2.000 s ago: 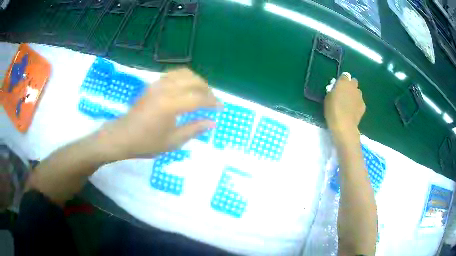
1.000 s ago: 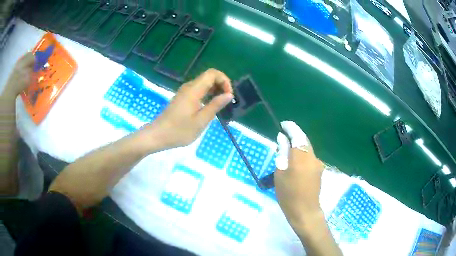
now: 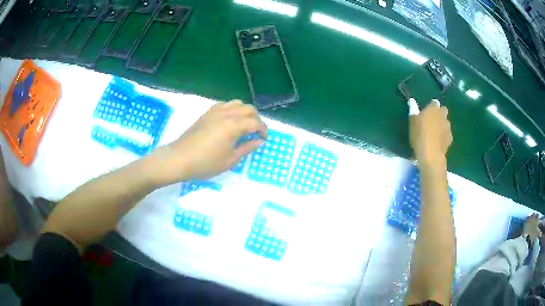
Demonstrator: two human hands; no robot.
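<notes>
My left hand (image 3: 224,138) is over the top row of blue dotted sheets (image 3: 272,157), thumb and fingers close together at a sheet's edge; a piece between the fingertips is too small to tell. My right hand (image 3: 431,134), with white finger cots, reaches over the green belt. Its fingertips are at the near end of a black phone frame (image 3: 424,82) and appear to grip it. Another black frame (image 3: 266,69) lies on the belt between my hands, camera end away from me. Two partly emptied blue sheets, one at left (image 3: 193,222) and one at right (image 3: 266,238), lie nearer me.
Several frames (image 3: 158,39) lie in a row at the belt's upper left. An orange tray (image 3: 30,113) and a larger blue sheet (image 3: 132,113) are at left. Blue sheets in clear plastic (image 3: 406,203) lie under my right forearm. Another person's hand (image 3: 530,228) is at far right.
The frame held between my hands a second ago is out of them; a frame lies on the belt there. My right hand moved right to another frame, my left hand back over the sheets.
</notes>
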